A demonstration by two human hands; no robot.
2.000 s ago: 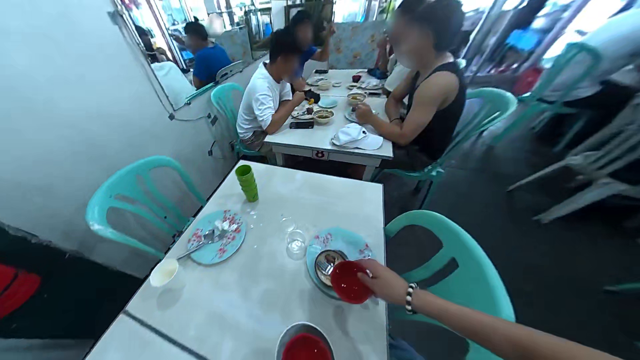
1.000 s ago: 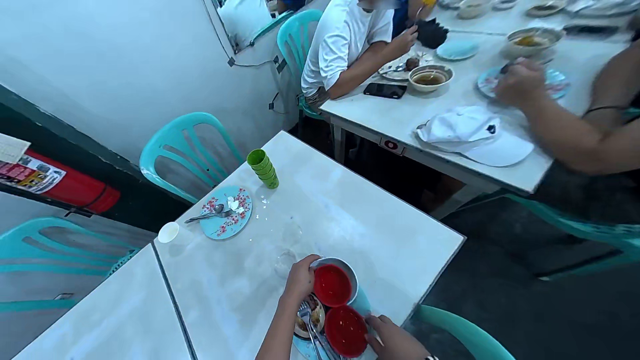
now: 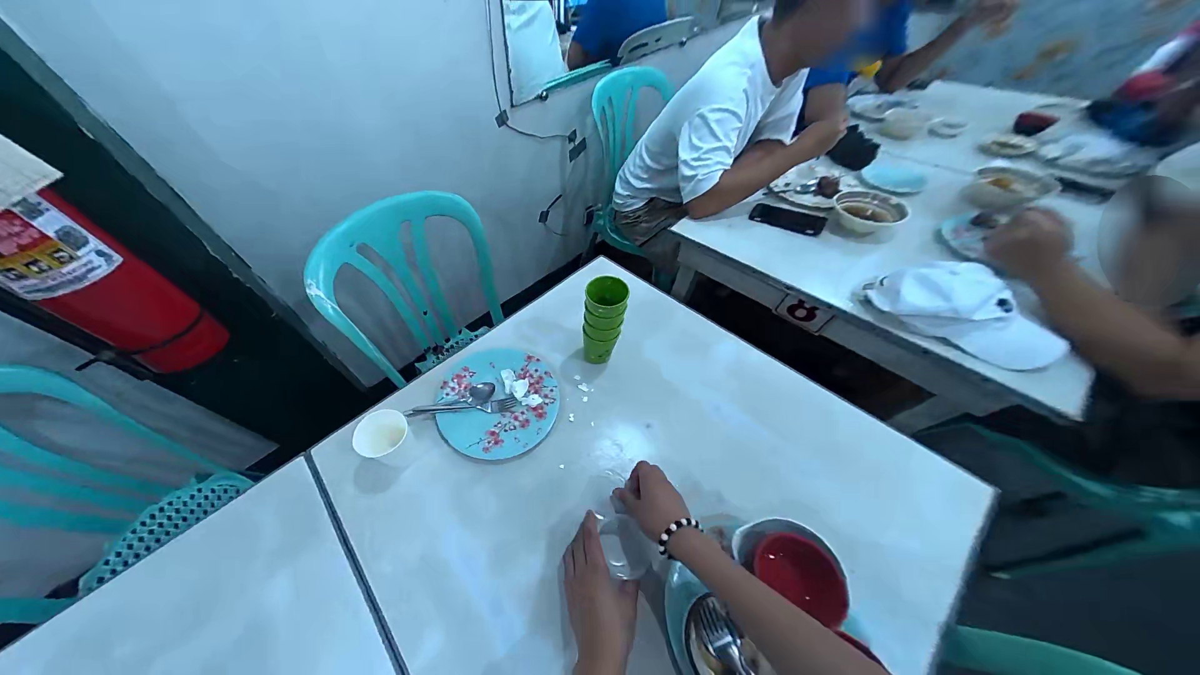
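Observation:
Around the left side of a clear plastic cup (image 3: 622,547) curves my left hand (image 3: 598,586), touching it. My right hand (image 3: 651,500), with a beaded bracelet at its wrist, is at the cup's far rim with fingers bent; whether it holds anything is hidden. Under my right forearm lies a blue plate (image 3: 682,600) carrying a bowl with a fork (image 3: 720,637) in it. A red bowl (image 3: 802,577) sits inside a pale bowl (image 3: 752,532) beside it. A flowered blue plate (image 3: 497,441) holds a spoon, a fork and crumpled white scraps.
Stacked green cups (image 3: 603,328) stand near the far corner. A white cup (image 3: 382,435) is at left. White crumbs dot the tabletop. Teal plastic chairs (image 3: 412,220) flank the table. People sit at another table (image 3: 834,272) with bowls, a phone and a white cap (image 3: 966,309).
Both hands have left the red bowls and moved to the clear cup. The view has shifted.

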